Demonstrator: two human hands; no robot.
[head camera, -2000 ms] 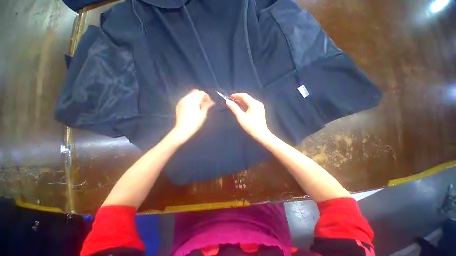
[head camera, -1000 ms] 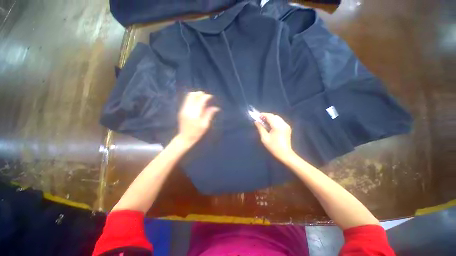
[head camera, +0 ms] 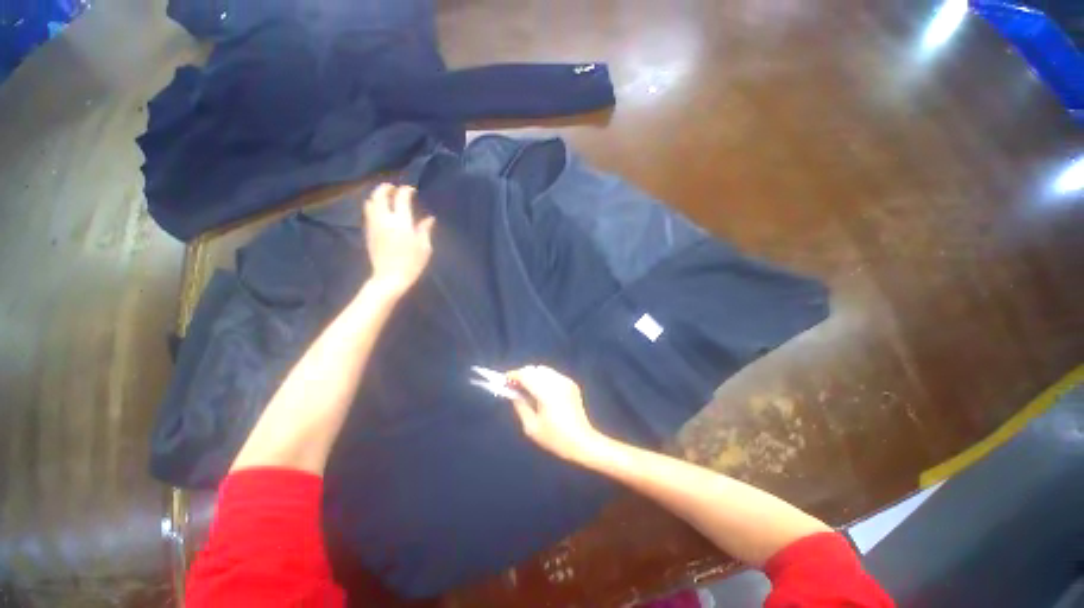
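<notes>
A dark garment (head camera: pixel 476 475) lies spread inside out on the table, with smoother, shinier lining at both sides and a small pale label (head camera: pixel 648 327) on its right part. My left hand (head camera: pixel 398 238) is at the garment's upper edge near the collar, fingers bent onto the cloth; whether it pinches the cloth is hard to tell. My right hand (head camera: pixel 547 407) holds small silver thread snips (head camera: pixel 490 381) over the garment's middle. The blades point left and stand apart in a V. The snips' rear part is hidden in my fingers.
Another dark garment (head camera: pixel 297 107) lies at the far left, its sleeve pointing right with a small whitish mark near the end. The brown glossy table (head camera: pixel 892 238) has yellow tape (head camera: pixel 1010 428) along its near right edge. Blue material (head camera: pixel 1040 54) shows at the far right corner.
My left hand has moved away from me to the garment's upper edge. The view has shifted, showing more of the far garment. The right hand still holds the snips, now lower in view.
</notes>
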